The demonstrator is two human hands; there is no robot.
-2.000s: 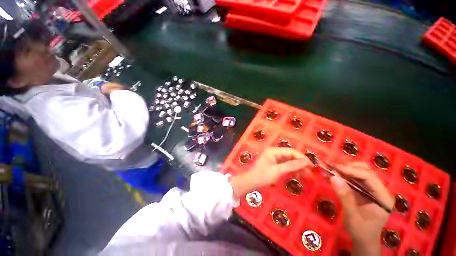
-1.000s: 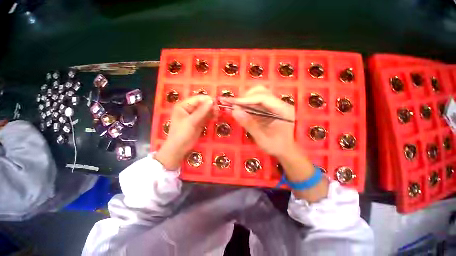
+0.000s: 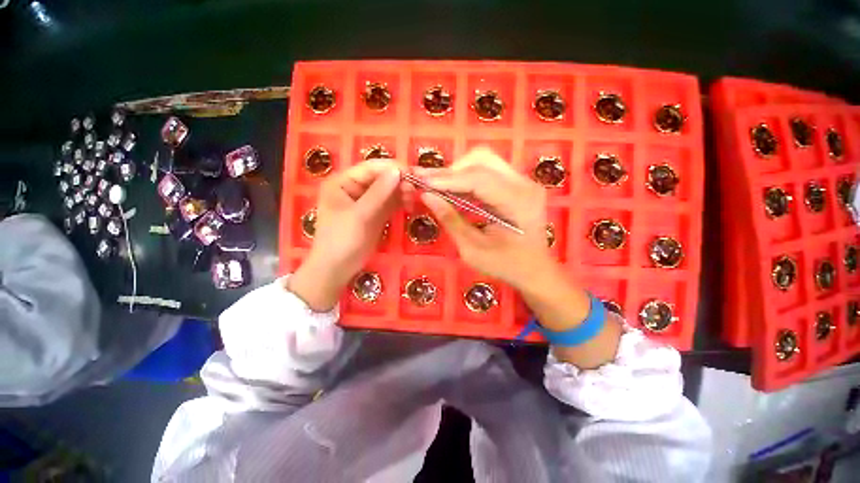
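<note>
A red parts tray [image 3: 684,283] with a grid of square cells lies in front of me. Most visible cells hold a round copper-coloured coil assembly [image 3: 610,235]. My right hand [image 3: 495,212], with a blue band at the wrist, holds thin tweezers [image 3: 471,208] like a pen over the tray. Their tip meets the fingertips of my left hand [image 3: 354,212]. My left thumb and finger are pinched together at the tip. Whatever lies between them is too small and hidden to tell. Both hands cover some cells.
A second filled red tray [image 3: 773,363] overlaps another at the right, with part of a white label [image 3: 856,200] at its edge. Loose small metal parts [image 3: 94,179] and wired square parts [image 3: 229,272] lie left. A person's grey sleeve [image 3: 42,297] is at far left. A white-grey machine top is lower right.
The view has swung from the left to straight over the tray. The hands have stayed together over the tray, the tweezers still in my right hand. The neighbouring person now shows only as a sleeve.
</note>
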